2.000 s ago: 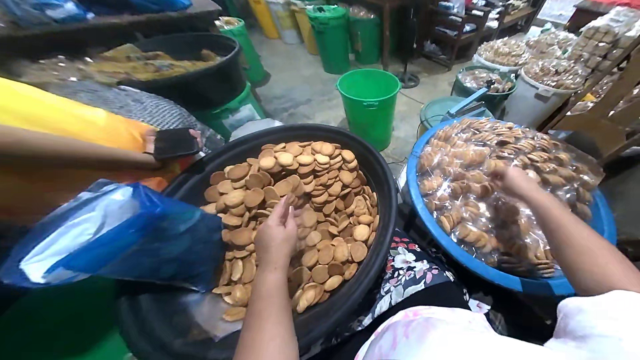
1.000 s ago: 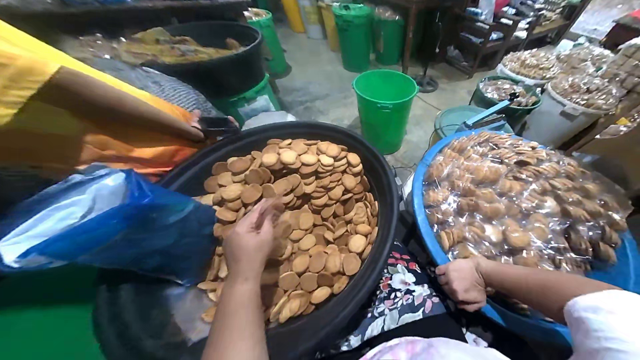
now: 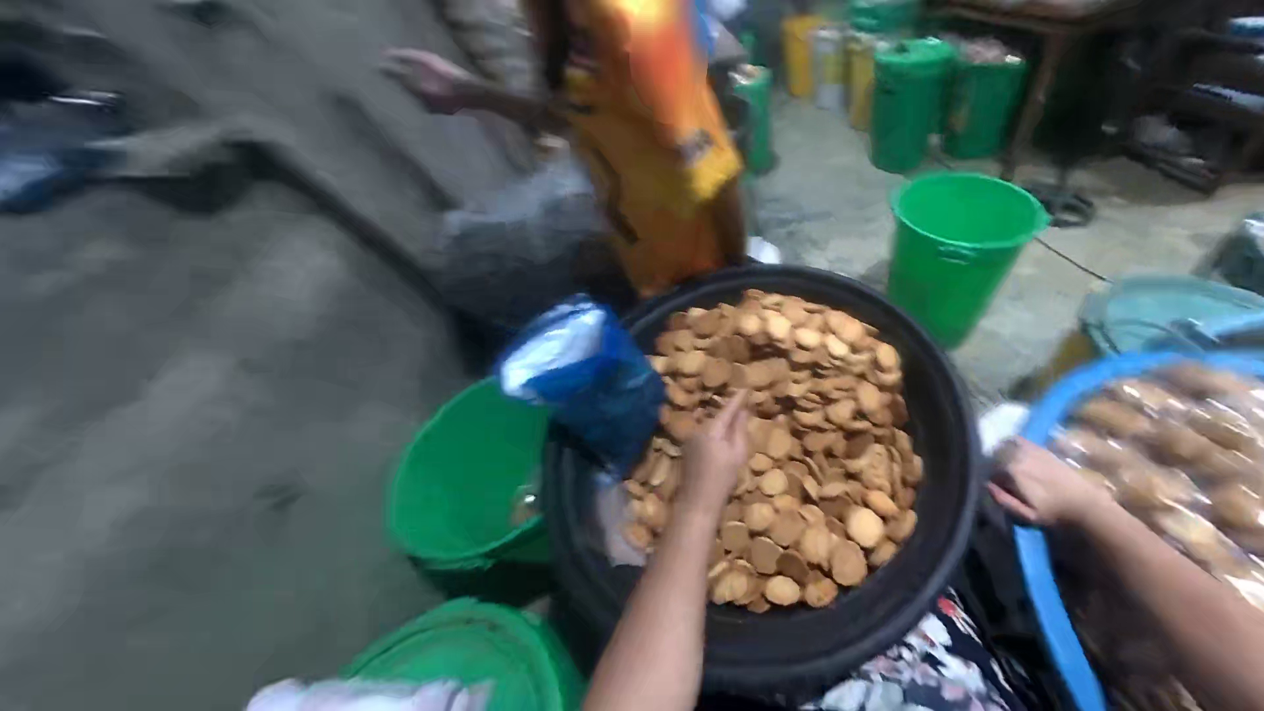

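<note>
A wide black tub [image 3: 953, 395] holds a heap of round brown biscuits [image 3: 790, 504]. My left hand [image 3: 719, 449] rests over the heap with its fingers pointing forward; whether a biscuit is in it is not clear. At the tub's left side a blue plastic bag [image 3: 597, 395] lies on the rim, just left of that hand. On the right, my right hand [image 3: 1042, 482] is at the rim of a blue basin [image 3: 1035, 563], its fingers bent over the edge. Clear bags of biscuits [image 3: 1175, 454] fill the basin, partly cut off by the frame.
Beyond the tub stands a green bucket [image 3: 958, 247]. Another green bucket [image 3: 474, 484] and a green lid [image 3: 484, 657] are to the left. A person in orange and yellow [image 3: 652, 148] is close behind the tub. A pale lidded container [image 3: 1175, 316] stands behind the basin.
The view has swung left. Two seconds ago my right hand was over the bagged biscuits; it is now at the basin's rim. My left hand stays over the loose biscuits.
</note>
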